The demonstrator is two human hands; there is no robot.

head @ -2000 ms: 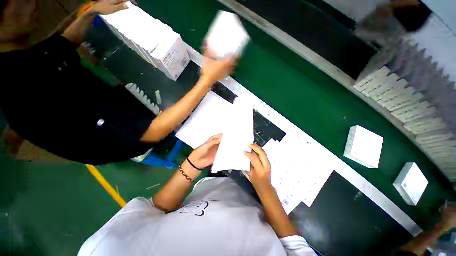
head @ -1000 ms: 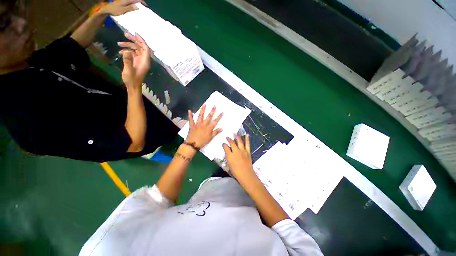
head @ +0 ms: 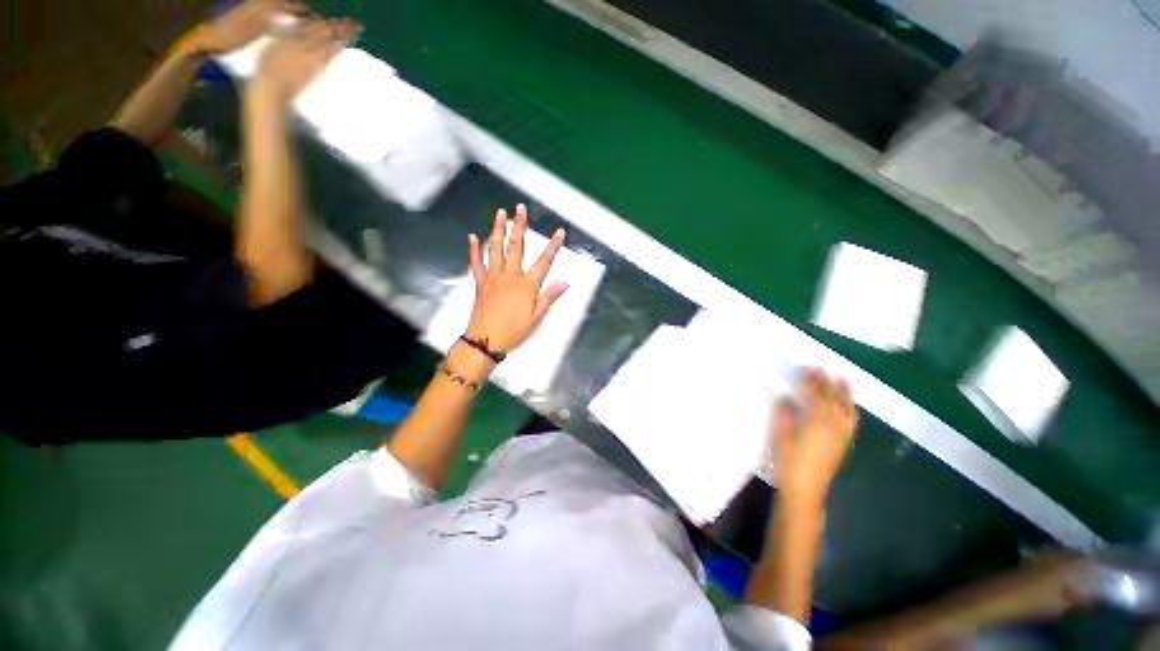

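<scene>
My left hand (head: 511, 290) lies flat with spread fingers on a mostly blank white stack of backing sheets (head: 550, 346) on the dark worktop. My right hand (head: 817, 426) is at the right edge of the white label sheets (head: 687, 413). It is blurred, and whether its fingers grip a sheet cannot be told. The labels on the sheets are washed out in this frame.
Two white product boxes (head: 871, 298) lie on the green conveyor belt (head: 712, 242) beyond the pale metal rail (head: 636, 248). A neighbour in black at left has both hands at a block of white boxes (head: 382, 121). Another person's blurred forearm (head: 980, 608) shows at lower right.
My right hand has moved right, from beside the blank stack to the label sheets' right edge. My left hand stays on the stack. The neighbour's raised hand has moved onto the block of boxes.
</scene>
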